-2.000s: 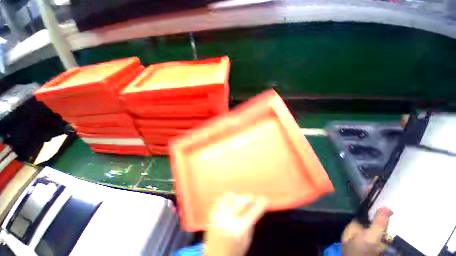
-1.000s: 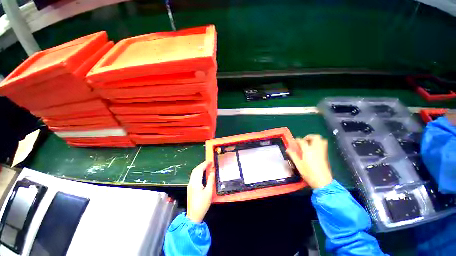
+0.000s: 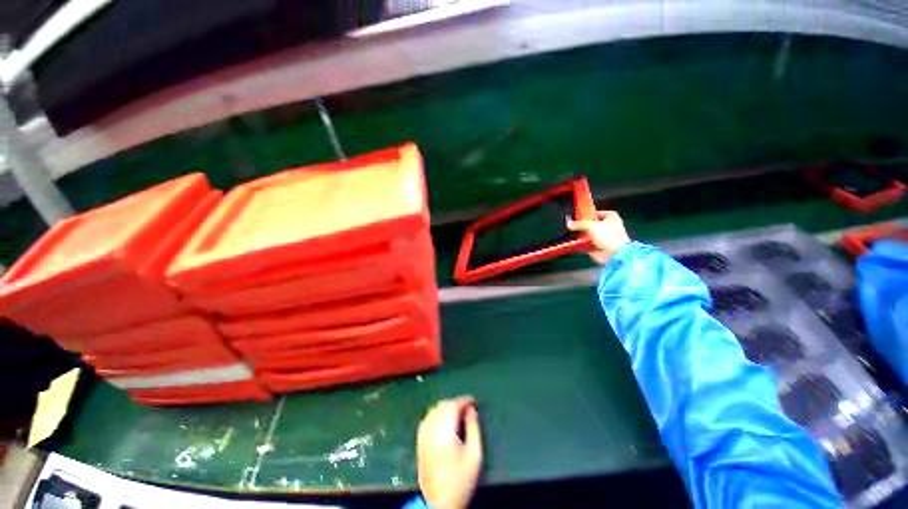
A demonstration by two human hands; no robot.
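Note:
My right hand [image 3: 600,235] grips the right end of an orange carrier tray [image 3: 518,265] over the far side of the green bench. A dark tablet unit [image 3: 525,229] shows inside the tray's rim. The tray is tilted, its left end lower in the picture. My left hand [image 3: 450,449] is near the bench's front edge, away from the tray, with fingers curled and a gap beside the thumb; nothing shows in it.
Two stacks of orange trays [image 3: 309,214] stand at left. A clear blister tray [image 3: 787,260] with black parts lies at right, partly behind my right sleeve. Another person's blue sleeve [image 3: 886,298] and a red-orange frame [image 3: 876,199] are at far right. A white foam tray [image 3: 110,491] shows at lower left.
The orange tray with the tablet unit has moved away from me to the far side of the bench, in my right hand. My left hand has let go of it and stays near the front edge.

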